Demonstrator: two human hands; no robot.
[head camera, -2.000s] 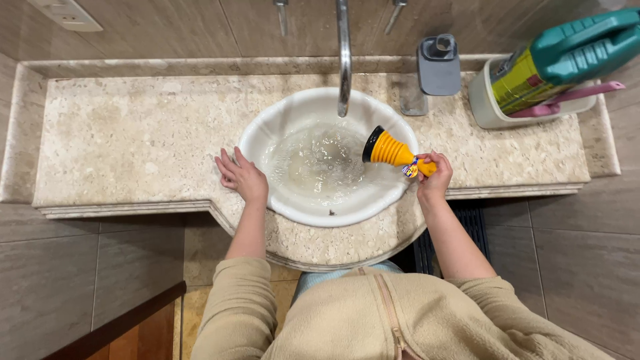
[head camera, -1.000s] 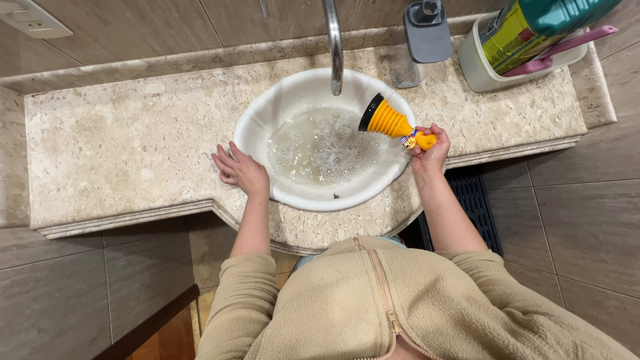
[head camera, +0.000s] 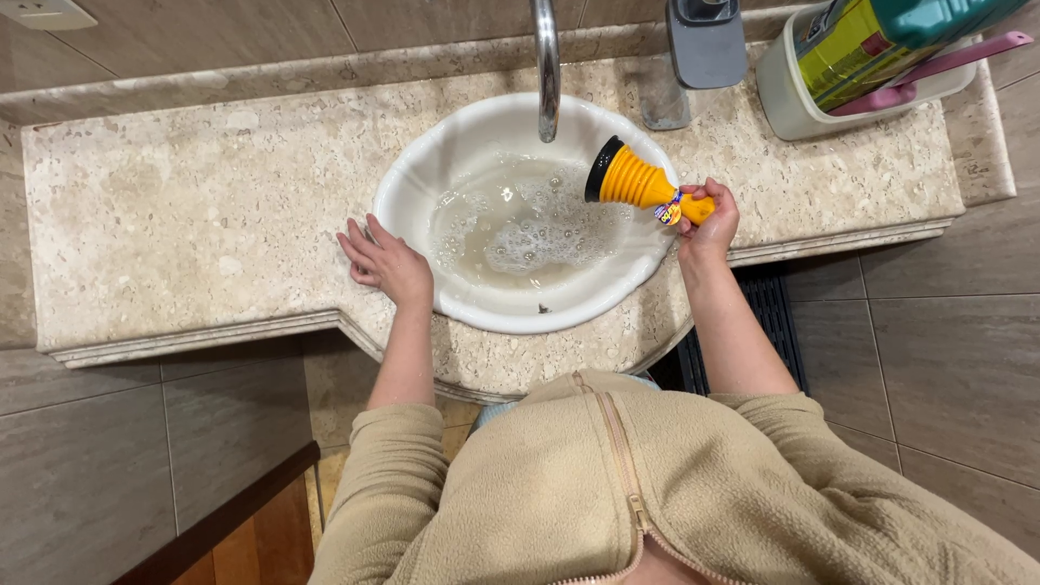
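Observation:
A yellow bellows-style sink plunger (head camera: 638, 177) with a black rubber rim is gripped at its handle end by my right hand (head camera: 711, 218). It is tilted, its rim to the left, over the right part of the white oval washbasin (head camera: 487, 313). Murky, soapy water (head camera: 528, 231) with bubbles lies in the basin and hides the drain. At the basin's left edge my left hand (head camera: 390, 262) rests with its fingers apart, holding nothing. A small dark spot shows on the basin's front inner wall.
A chrome faucet (head camera: 546, 73) reaches over the basin's back. Behind the basin to the right stands a grey dispenser (head camera: 707, 45). A whitish bin (head camera: 784, 89) holds a green-and-teal bottle (head camera: 869, 49) and a pink-handled tool (head camera: 934, 65). The stone countertop (head camera: 195, 211) extends left.
Both hands keep about the same places, the right one still holding the plunger above the basin. The foam on the water has changed shape. The view has shifted somewhat.

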